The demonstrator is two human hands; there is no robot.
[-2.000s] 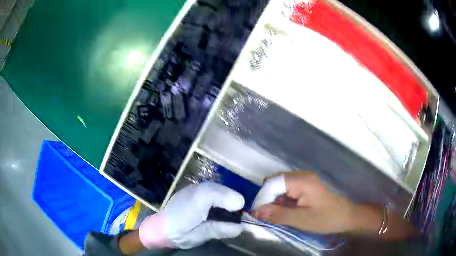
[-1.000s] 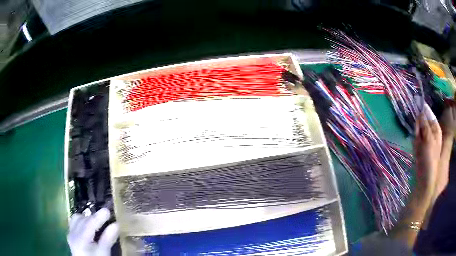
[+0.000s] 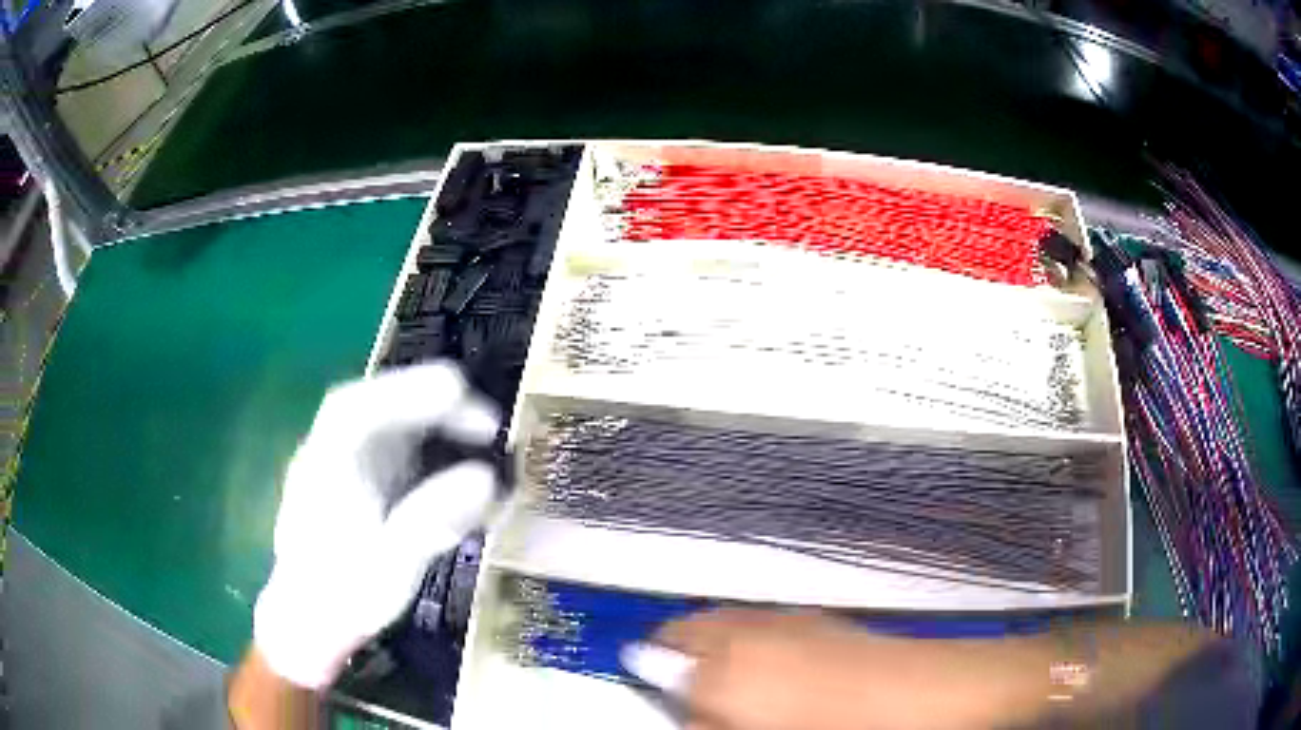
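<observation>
My left hand [image 3: 378, 499], in a white glove, is over the column of black connector housings [image 3: 492, 257] at the tray's left. Its thumb and fingers are curved around a dark gap; I cannot tell whether a housing is between them. My right hand [image 3: 756, 670], blurred, reaches in from the right, with white-covered fingertips at the left part of the blue wires [image 3: 592, 628]. Whether it pinches a wire is hidden. Grey-looking black wires [image 3: 799, 492], white wires [image 3: 813, 335] and red wires [image 3: 842, 214] lie in the rows beyond.
The white tray's rim [image 3: 1127, 528] bounds the rows on the right. Finished harnesses [image 3: 1206, 456] are heaped right of it on the green bench, with more at the far right. A metal rail [image 3: 286, 200] runs along the bench's far edge.
My right hand has moved from the harnesses at the far right to the blue wires. My left hand is still over the housings. The view has shifted, and the tray appears farther right.
</observation>
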